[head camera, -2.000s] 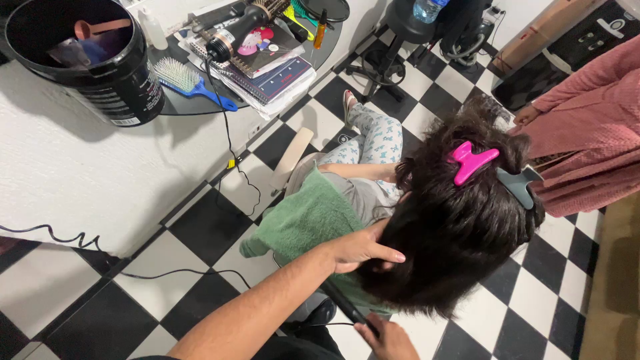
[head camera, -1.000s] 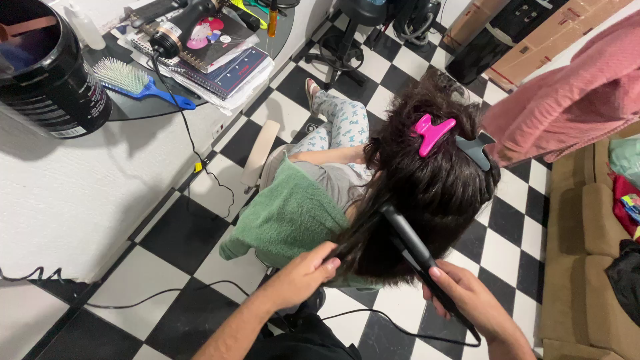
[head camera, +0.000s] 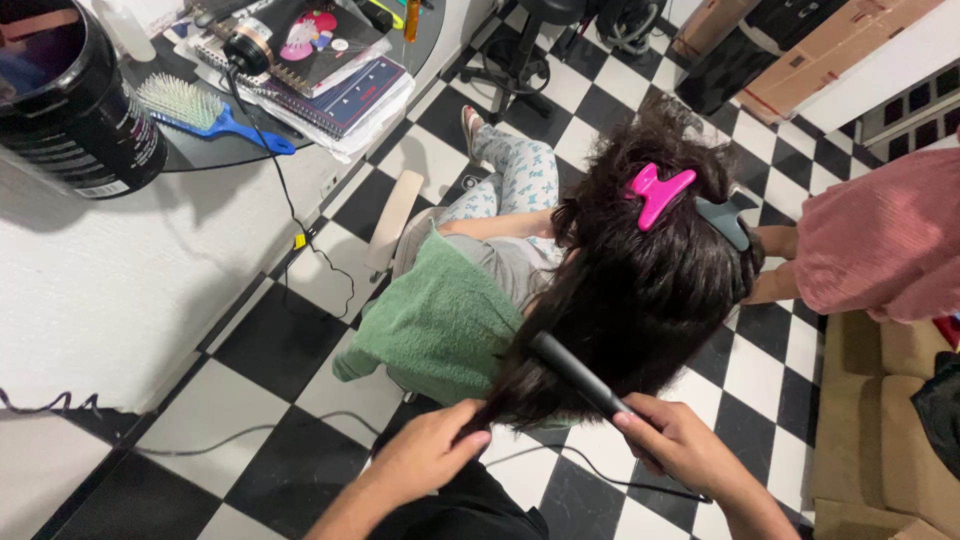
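A seated person's dark hair (head camera: 645, 300) hangs down the back, with a pink claw clip (head camera: 658, 193) and a grey claw clip (head camera: 724, 220) in its upper part. My left hand (head camera: 439, 450) pinches the ends of a strand at the lower left of the hair. A black hair straightener (head camera: 581, 375) lies along that side of the hair, its tip over the strand; my right hand (head camera: 667, 435) grips its near end. Whether its plates are closed on hair cannot be told. A green towel (head camera: 442, 322) covers the person's shoulder and back.
On the dark counter (head camera: 217, 156) at upper left are a black bucket (head camera: 82, 112), a blue paddle brush (head camera: 232, 124) and notebooks (head camera: 330, 90). The straightener's cord (head camera: 585, 457) trails below. A wheeled stool (head camera: 517, 67), a tan sofa (head camera: 855, 405) and another person in pink (head camera: 885, 232) stand around.
My left hand has moved from the side of the hair down to the strand's ends. My right hand has brought the straightener up from low beside the hair to the strand's side.
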